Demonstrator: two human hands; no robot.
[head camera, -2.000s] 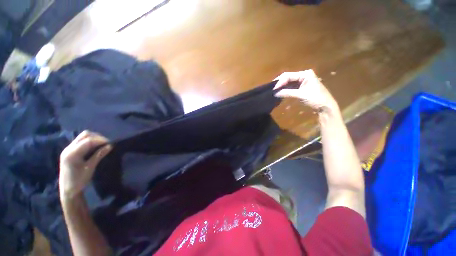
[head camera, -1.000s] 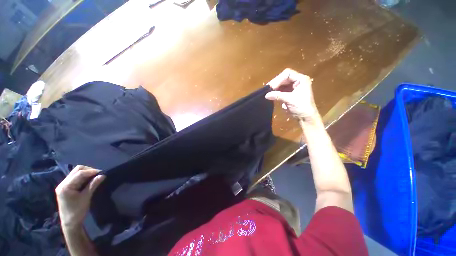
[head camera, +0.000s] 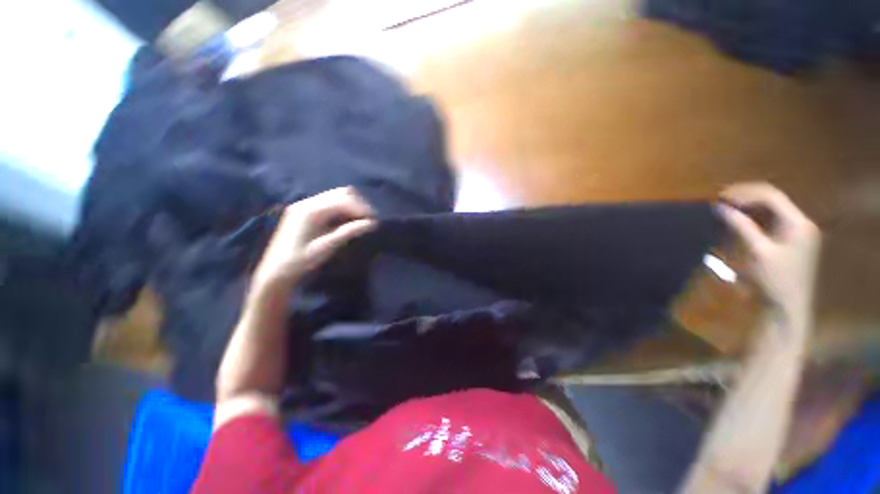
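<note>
A black garment (head camera: 550, 251) is stretched nearly level between my hands, its straight matte edge uppermost, above the table's near edge. My left hand (head camera: 323, 232) pinches the left end of that edge. My right hand (head camera: 767, 232) pinches the right end; a small white thing (head camera: 719, 268) shows beside its lower fingers, too blurred to name. Shinier dark fabric hangs below the edge in front of my red shirt. The frame is blurred.
The brown table (head camera: 579, 116) extends beyond the garment. A black garment pile (head camera: 328, 125) lies on its left part. Another dark heap (head camera: 772, 29) is at the far right. Blue tubs show at the lower left (head camera: 169, 444) and lower right (head camera: 839, 458).
My view has turned, so both hands and the garment appear farther right. The stretched edge now looks nearly level instead of slanted. Both hands still hold it. A blue tub has appeared at lower left.
</note>
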